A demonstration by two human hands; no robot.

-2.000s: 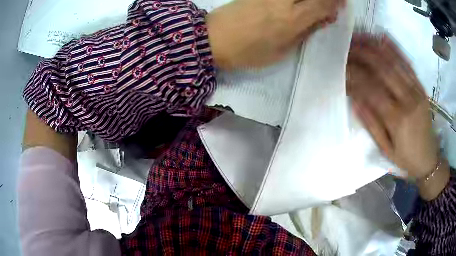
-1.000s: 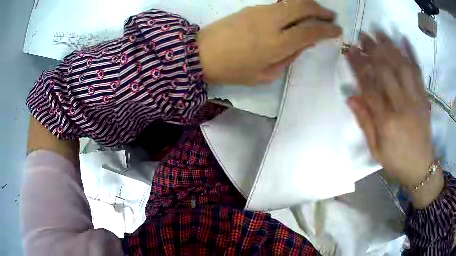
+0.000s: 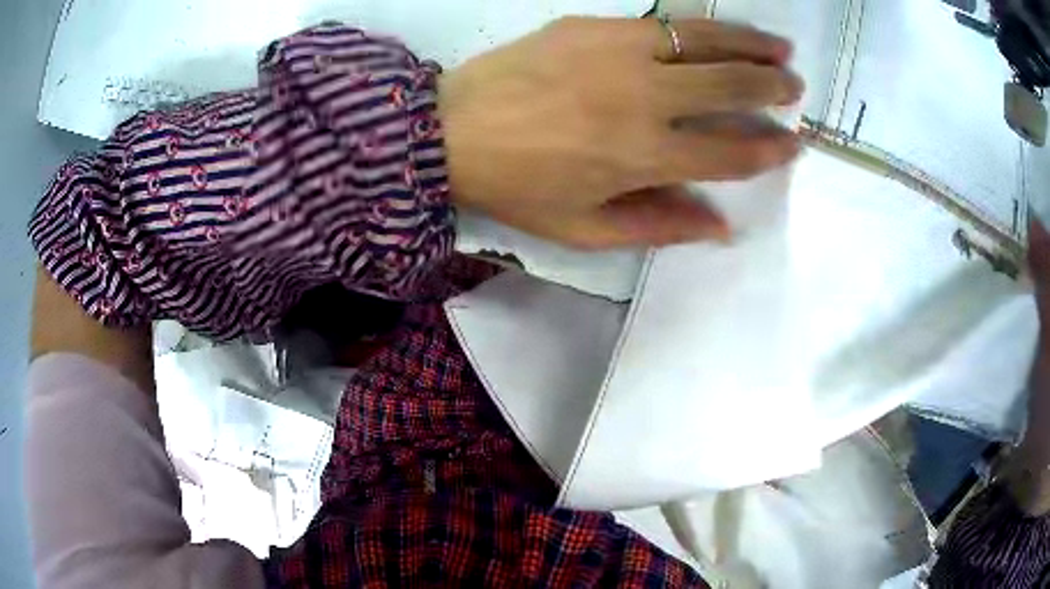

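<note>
The white garment panel, with dark stitching along its curved left edge, lies over the table edge and my lap. A narrow brownish zipper runs across its upper right, with a small dark piece beside it. My left hand lies palm down on the panel, fingers somewhat apart, fingertips near the left end of the zipper. My right hand is at the right edge, mostly cut off; its fingers are hidden, so its hold cannot be told.
Dark machine parts and a grey block are at the top right. The white table shows at the upper left. White pieces with dark lines lie at lower left. More crumpled cloth hangs below the panel, by the checked apron.
My right hand has moved from the panel to the right edge of the picture, uncovering the zipper. My left hand has spread flatter and moved slightly down. The panel's right side now shows spread out.
</note>
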